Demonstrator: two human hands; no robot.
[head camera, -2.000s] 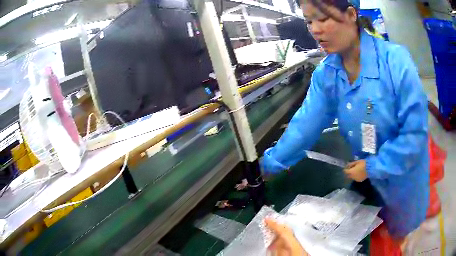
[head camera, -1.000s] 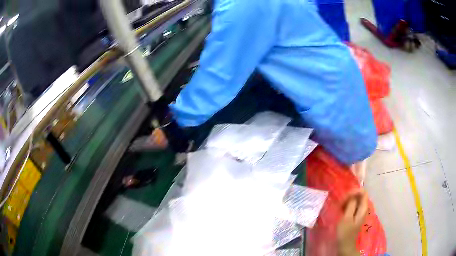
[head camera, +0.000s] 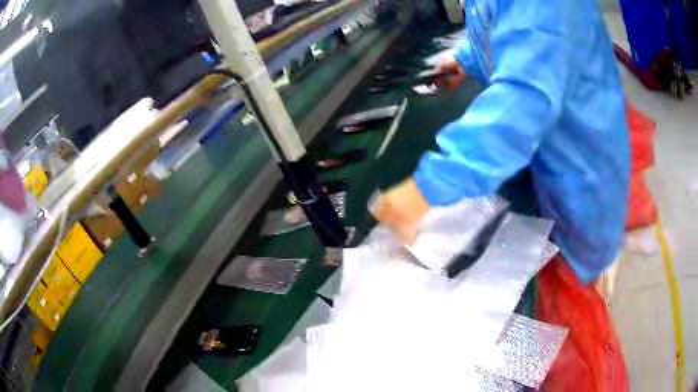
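Observation:
A heap of empty bubble bags lies at the near right side of the belt, its middle washed out by glare. A black phone display assembly with a copper patch at its left end lies on the green conveyor belt to the left of the heap. A bubble bag lies flat just beyond it. More dark modules and bags lie farther up the belt. Neither of my hands is in the picture.
A person in a blue smock stands at the right, one hand over the heap near a dark strip. A pale post with a black base rises by the belt. Yellow bins are at the left, a red plastic sack at the right.
My hand at the lower right has left the picture. The view has swung left. The other person's arms have moved, one now reaching up the belt and one over the heap.

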